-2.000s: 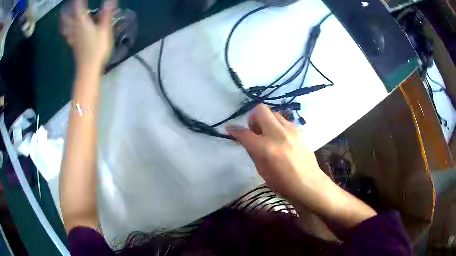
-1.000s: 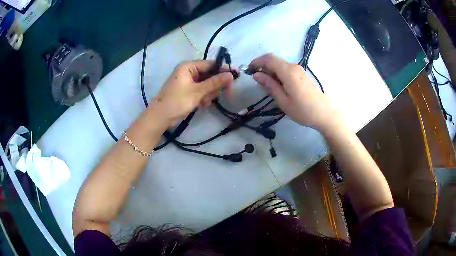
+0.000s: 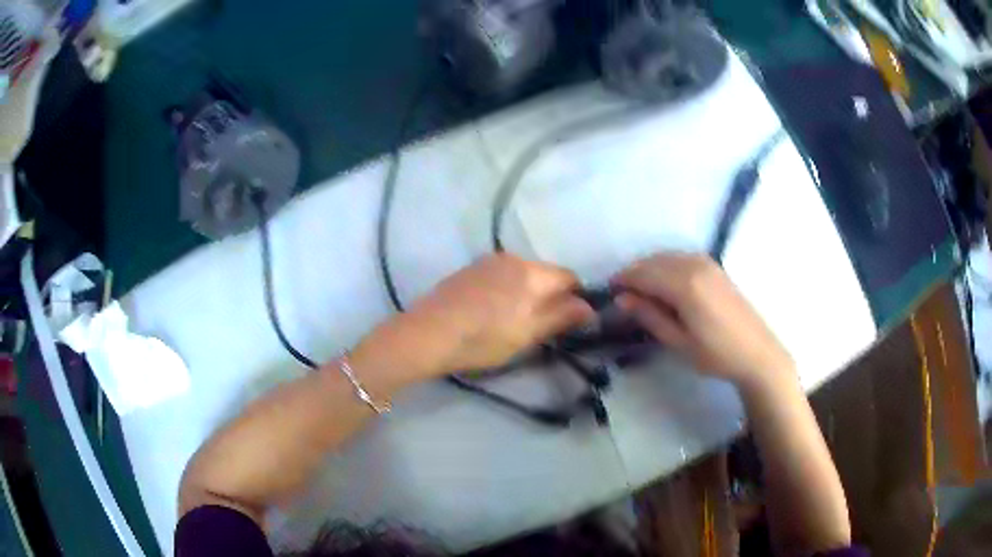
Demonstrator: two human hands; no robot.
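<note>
My left hand [image 3: 517,310] and my right hand [image 3: 691,310] are close together over the white sheet [image 3: 370,468]. Their fingertips meet at a dark cable connector [image 3: 598,294], which is blurred and partly hidden by the fingers. Black cable ends with small plugs [image 3: 555,416] lie on the sheet just below the hands. A grey-black camera [image 3: 234,169] stands at the left on the green mat, its cable running onto the sheet. Two more blurred cameras show at the top, one in the middle [image 3: 495,38] and one further right [image 3: 664,54].
Crumpled white tissue [image 3: 136,364] lies at the left beside a long white strip [image 3: 71,403]. A dark mouse pad [image 3: 843,163] is at the right bench edge. Another black cable [image 3: 740,196] lies on the sheet at right. Brown cardboard [image 3: 870,424] is at lower right.
The view has shifted, so the cameras at the top show more. My hands have come together at a connector; a second ago they were slightly apart, each with a cable end.
</note>
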